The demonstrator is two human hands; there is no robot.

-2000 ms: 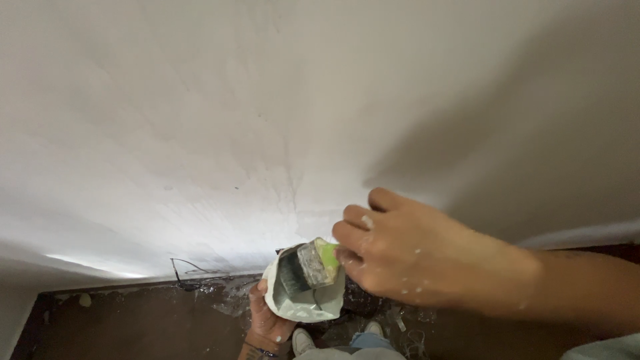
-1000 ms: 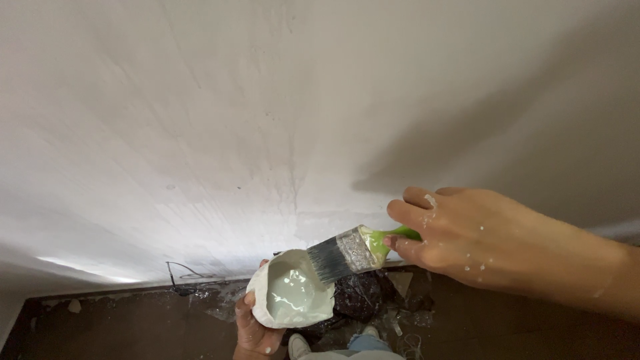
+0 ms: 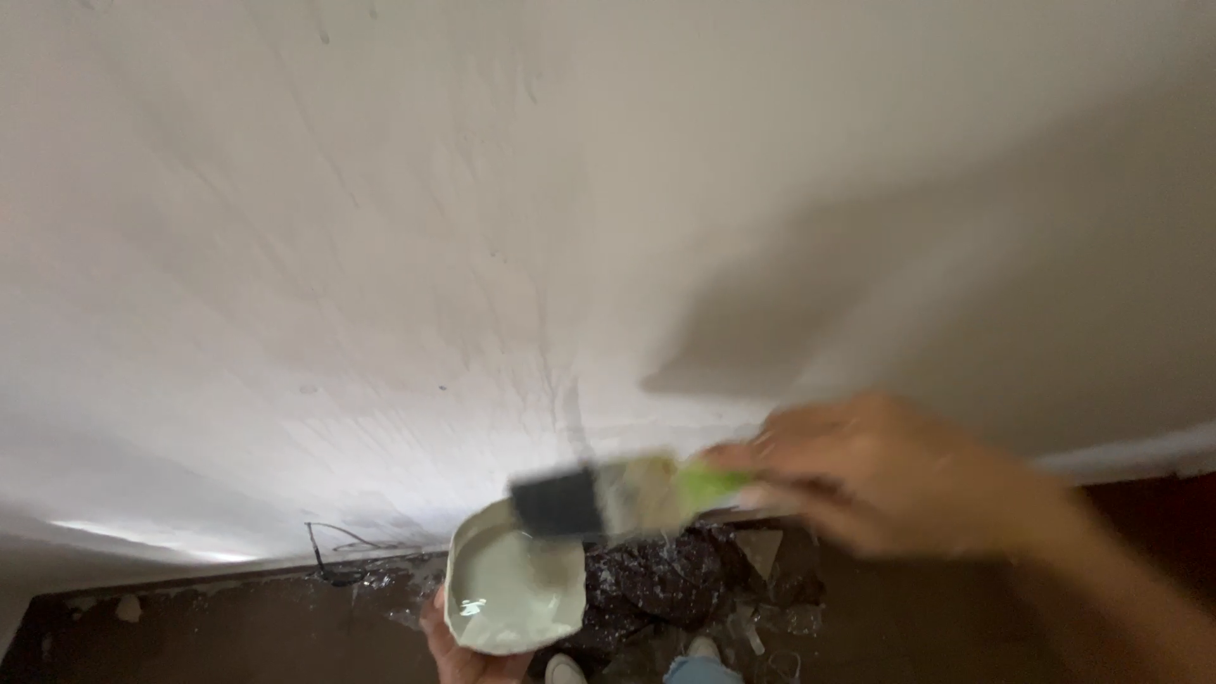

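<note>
My left hand (image 3: 467,655) holds a white container (image 3: 518,643) from below and the left side, with pale liquid paint inside it. In my right hand (image 3: 855,475) is a flat paintbrush (image 3: 632,494) with a green handle, a paint-smeared ferrule and dark bristles. The brush lies nearly level over the container's upper right rim; blur hides whether the bristles touch it. Behind both stands a whitish wall (image 3: 427,237) with faint streaks and drips, and the shadow of my arm falls on its right part.
A thin dark wire (image 3: 318,551) sticks out at the wall's foot. Crumpled dark plastic sheeting (image 3: 665,579) with paint spatters lies on the brown floor (image 3: 237,636), beside a pale triangular scrap (image 3: 760,549). My shoes (image 3: 564,669) show at the bottom edge.
Two seconds ago the brush pointed down into the container. It has since come out and now lies nearly level above the rim, still in my right hand. The paint surface shows more fully.
</note>
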